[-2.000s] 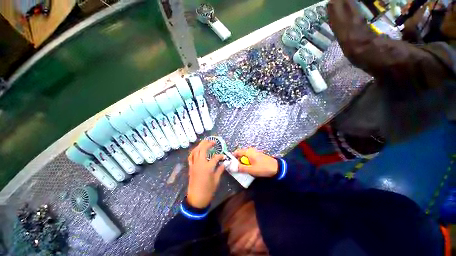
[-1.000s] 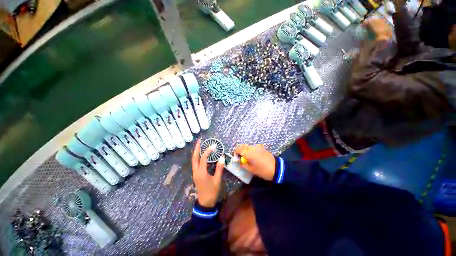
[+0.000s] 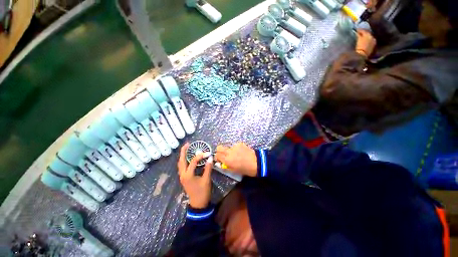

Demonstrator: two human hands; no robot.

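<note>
A part-built fan with a round, dark-spoked grille head [image 3: 199, 152] lies low over the bench in front of me. My left hand [image 3: 196, 179] holds the fan at its head, with fingers around the rim. My right hand [image 3: 238, 159] is at the joint between head and handle. It holds a yellow hand tool [image 3: 223, 165], of which only a short yellow end shows; its tip is hidden. The whitish handle is mostly covered by my right hand.
A row of fan bodies [image 3: 117, 143] stands along the belt edge. Turquoise parts [image 3: 213, 89] and dark mixed parts [image 3: 251, 64] lie in heaps beyond my hands. Single fans lie at lower left [image 3: 70, 226] and upper right [image 3: 288, 52]. Another person's sleeve [image 3: 351, 83] is at right.
The view has shifted, so the bench things sit further left. My left fingers have spread around the grille rim since the earliest frame. Both hands stay on the fan. The other person's arm has moved.
</note>
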